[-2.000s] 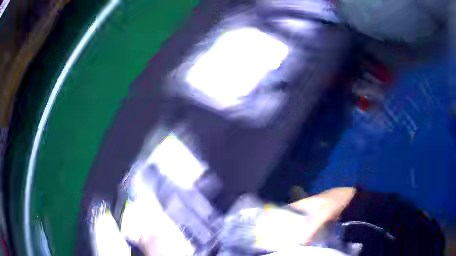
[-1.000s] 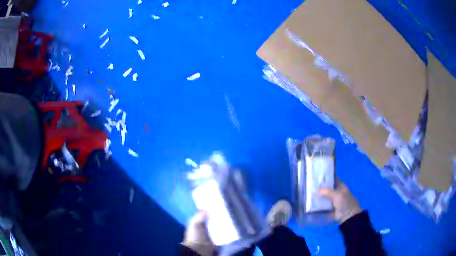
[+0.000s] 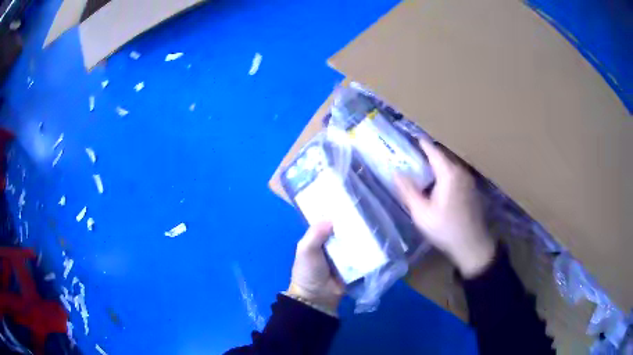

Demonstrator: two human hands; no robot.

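My left hand [image 3: 316, 267] is shut on a bagged battery pack [image 3: 341, 220], a white flat unit in clear crinkled plastic, with more bagged units behind it. My right hand [image 3: 448, 201] is shut on another bagged battery pack [image 3: 392, 147] with a yellow band near its far end. Both bundles are side by side and touching, over the left edge of the cardboard stack. A large brown cardboard sheet [image 3: 513, 90] lies to the right. Plastic bag edges [image 3: 579, 288] stick out below it at the lower right. The units' undersides are hidden.
White scraps [image 3: 176, 229] are scattered on the blue floor [image 3: 208, 139] to the left. A cardboard piece with flaps [image 3: 128, 24] is at the top left. A red stool [image 3: 31, 295] is at the lower left edge.
Both hands have moved up with their bagged packs, from over the blue floor to the cardboard stack's edge. The two bundles have come together. The view has shifted, and the cardboard appears larger.
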